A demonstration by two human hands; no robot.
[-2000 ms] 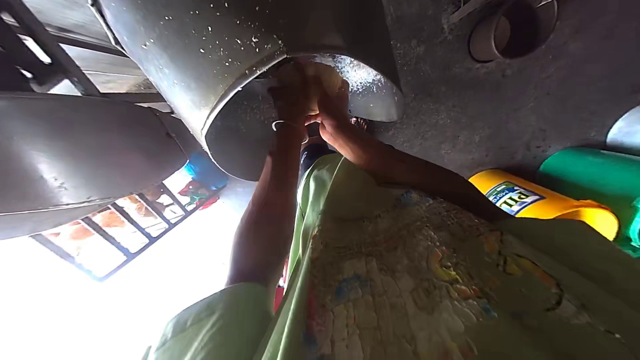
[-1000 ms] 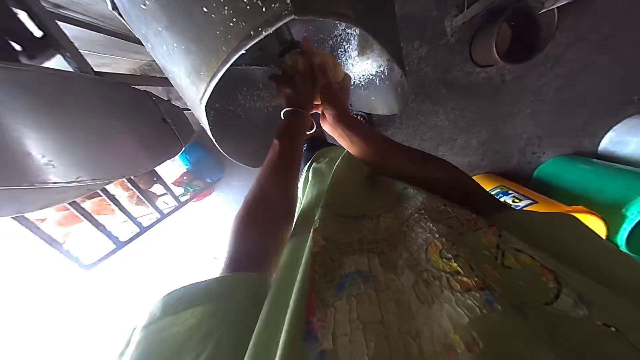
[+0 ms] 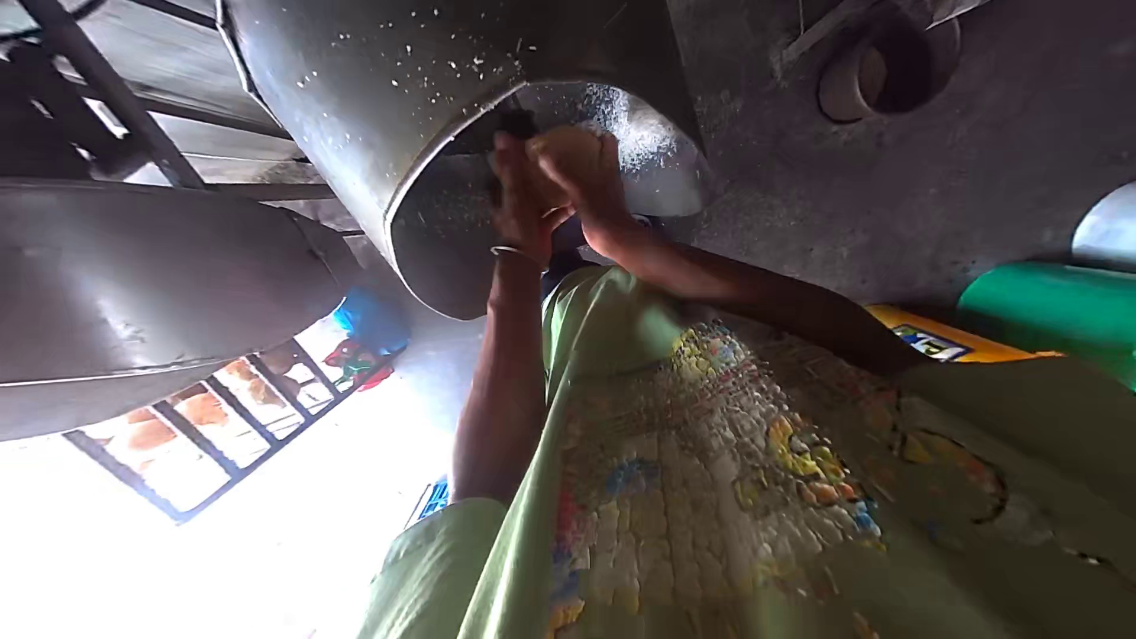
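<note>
Inside the open end of a large sheet-metal drum or hood, my two hands are close together around a pale brown rounded piece, perhaps a coconut half. My left hand, with a bangle at its wrist, is against the piece's left side, its fingers blurred beside a dark fitting. On the right side my right hand presses the piece, thumb toward the left hand. White flakes coat the metal inner wall to the right and dot the drum's outside. Fingertips and the piece's far side are partly hidden.
A second metal drum is at the left, above a barred metal frame. A cylindrical container lies upper right. Green and yellow containers are on the right. A blue item is beyond the frame.
Both hands stay together inside the metal opening, their pose around the piece shifting slightly. The view has shifted a little, and less of the yellow container shows.
</note>
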